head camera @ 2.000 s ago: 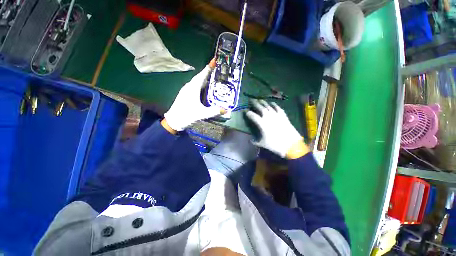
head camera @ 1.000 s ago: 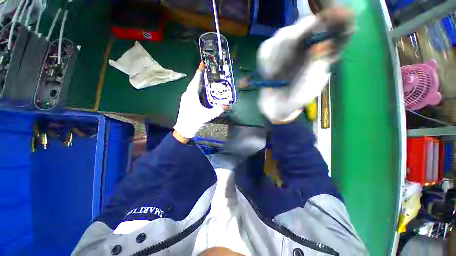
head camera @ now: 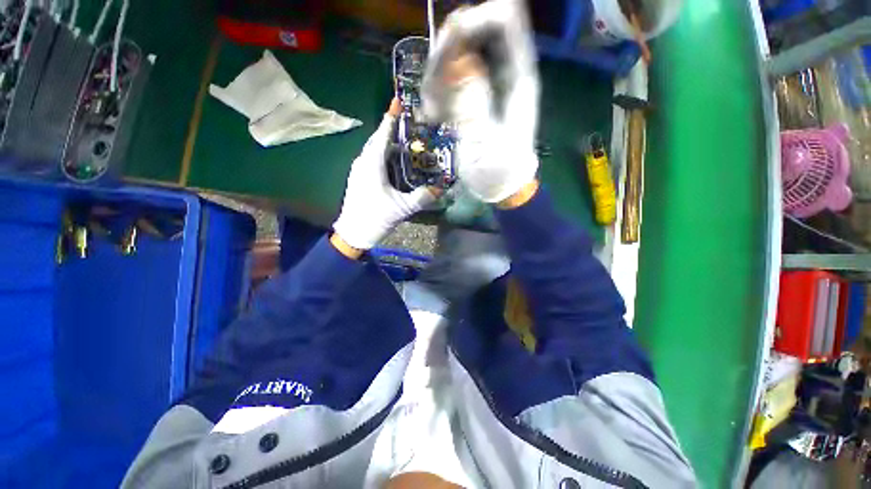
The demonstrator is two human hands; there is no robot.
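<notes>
My gloved left hand (head camera: pixel 375 191) holds a long rounded smart lock panel (head camera: pixel 427 162) by its lower left side. The panel's open back faces up and shows wires, a circuit board and metal parts. My gloved right hand (head camera: pixel 492 119) is over the panel's right side and upper middle and is blurred. Its fingers are curled, and I cannot tell whether they hold a tool. It hides much of the panel and most of the white cable at the top.
A crumpled white cloth (head camera: pixel 277 103) lies on the green mat (head camera: pixel 320 177). A yellow-handled tool (head camera: pixel 600 184) and a hammer (head camera: pixel 633 172) lie right, beside the green conveyor (head camera: pixel 702 248). A blue tote (head camera: pixel 119 325) holds brass parts at left. Open panels (head camera: pixel 93 124) stand behind it.
My right hand rose from the mat with blue-handled pliers visible in it one second ago, then moved left over the panel. The pliers no longer show clearly. My left hand keeps its hold.
</notes>
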